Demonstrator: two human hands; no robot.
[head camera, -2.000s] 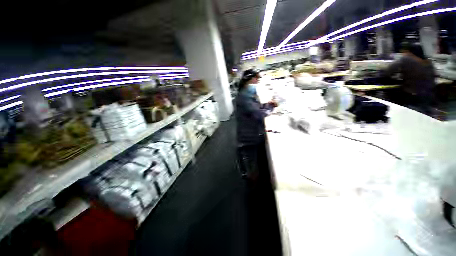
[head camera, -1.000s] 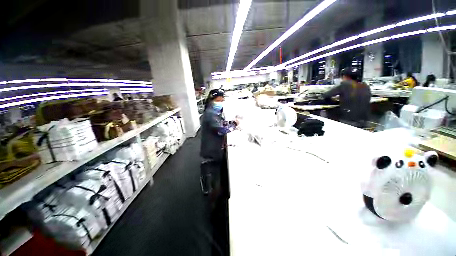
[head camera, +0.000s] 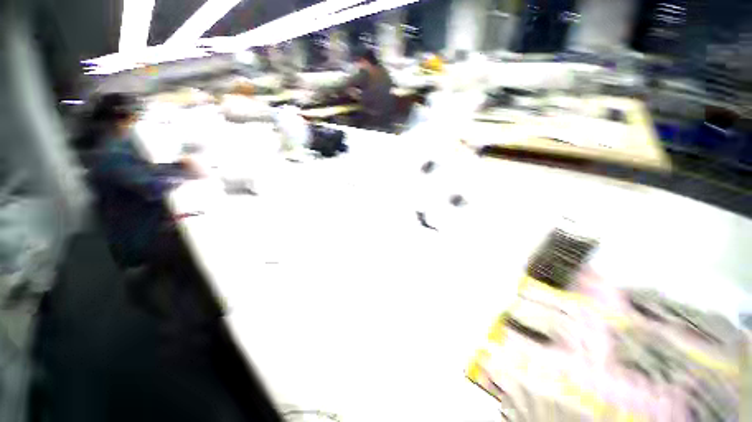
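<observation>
The frame is strongly blurred. The pink work board (head camera: 577, 317) with yellow tape edges lies on the white table at the lower right. A dark stack of strips (head camera: 562, 255) stands at the board's far left corner. Loose grey strip piles (head camera: 660, 363) lie on the board's right part, blurred together. A small dark strip or pile (head camera: 528, 330) lies near its left edge. Neither of my hands is in the picture.
The white desk fan (head camera: 445, 185) stands beyond the board, washed out. A person (head camera: 132, 189) stands at the table's left edge. Another person (head camera: 375, 89) is farther back. A dark bundle (head camera: 328, 140) lies on the long white table (head camera: 346, 288). A pale worktable (head camera: 577, 136) is at the right.
The view has swung right and down. The fan and the people have shifted left in the picture, the left shelves have mostly gone, and the board with strips has come into view.
</observation>
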